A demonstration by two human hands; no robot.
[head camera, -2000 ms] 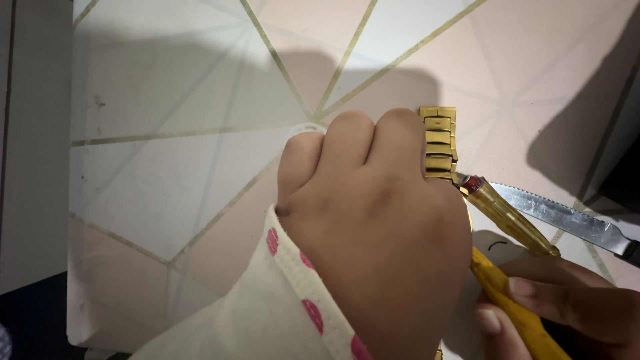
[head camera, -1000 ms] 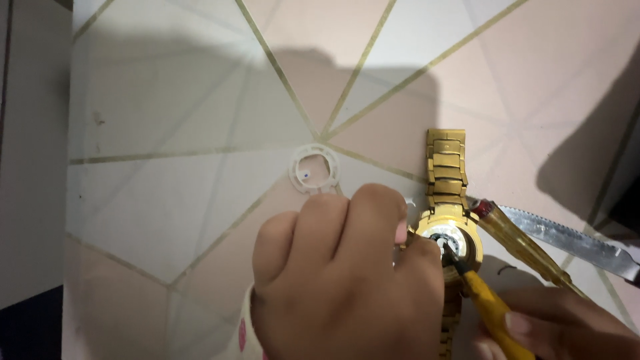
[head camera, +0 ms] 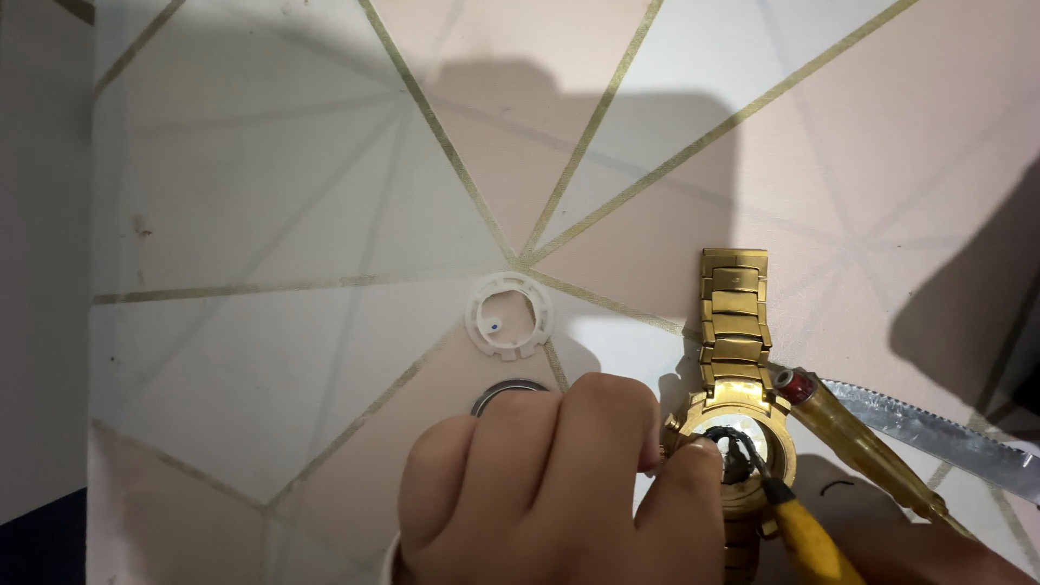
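A gold-coloured metal wristwatch (head camera: 735,325) lies with its case open, the round movement (head camera: 741,443) showing inside. My left hand (head camera: 552,479) is at the left side of the case, its thumb on the case edge and fingers curled by the crown. My right hand (head camera: 910,544), partly out of view at the lower right, holds a tool with a yellow handle (head camera: 808,532), whose dark curved tip is in the case. A white plastic spacer ring (head camera: 536,337) rests above my left hand. A dark-rimmed round part (head camera: 508,386) is partly hidden beneath my left fingers.
To the right of the watch lies a screwdriver with a translucent amber handle (head camera: 865,443) and a red end. Behind it is a serrated metal blade (head camera: 926,418). The tabletop (head camera: 284,203) has a pink and white pattern with gold lines; its left edge is in view.
My left hand has moved down and off the white ring and the watch case, which it covered two seconds ago. The yellow-handled tool is now seen inside the case.
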